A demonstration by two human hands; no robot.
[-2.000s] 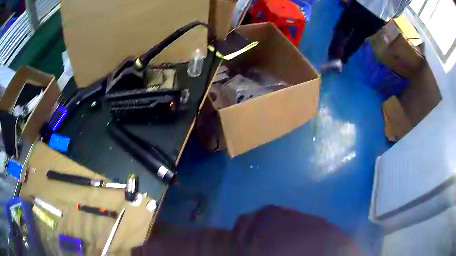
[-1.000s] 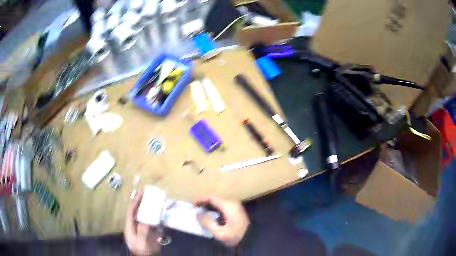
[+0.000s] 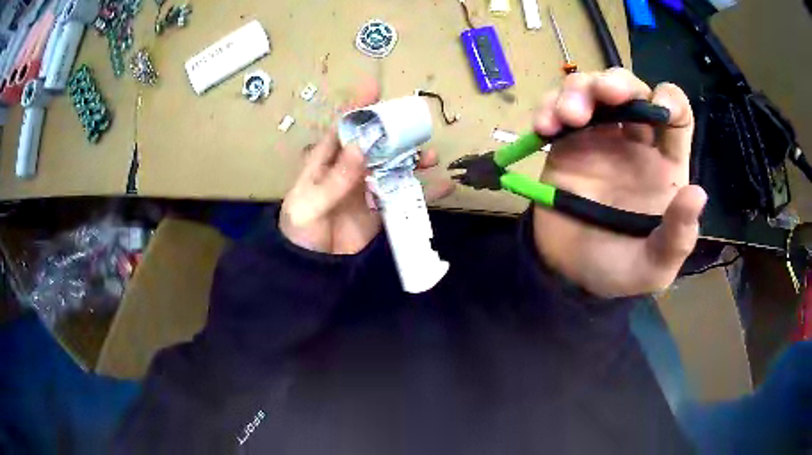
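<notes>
My left hand point(image 3: 331, 195) holds a white device housing point(image 3: 411, 227) by its round hollow head, over the bench's front edge. The head's opening faces left and the slim handle hangs down, its inside partly exposed. My right hand point(image 3: 614, 178) holds cutters point(image 3: 525, 187) with black and bright green handles. The handles are spread and the dark jaws point left, a little open, just right of the housing and apart from it. Some fingers of my left hand are hidden behind the housing.
On the tan bench point(image 3: 223, 164) lie a printed white cover point(image 3: 228, 57), a round patterned disc point(image 3: 377, 38), a small motor part point(image 3: 255, 86), a purple battery pack point(image 3: 486, 59) and a green board panel point(image 3: 89, 104). Several housings stand at left. A screwdriver point(image 3: 567, 55) lies at the back.
The view has moved in over the bench edge. Both hands were on the housing; now my left hand alone holds it, and my right hand has let go and holds the cutters.
</notes>
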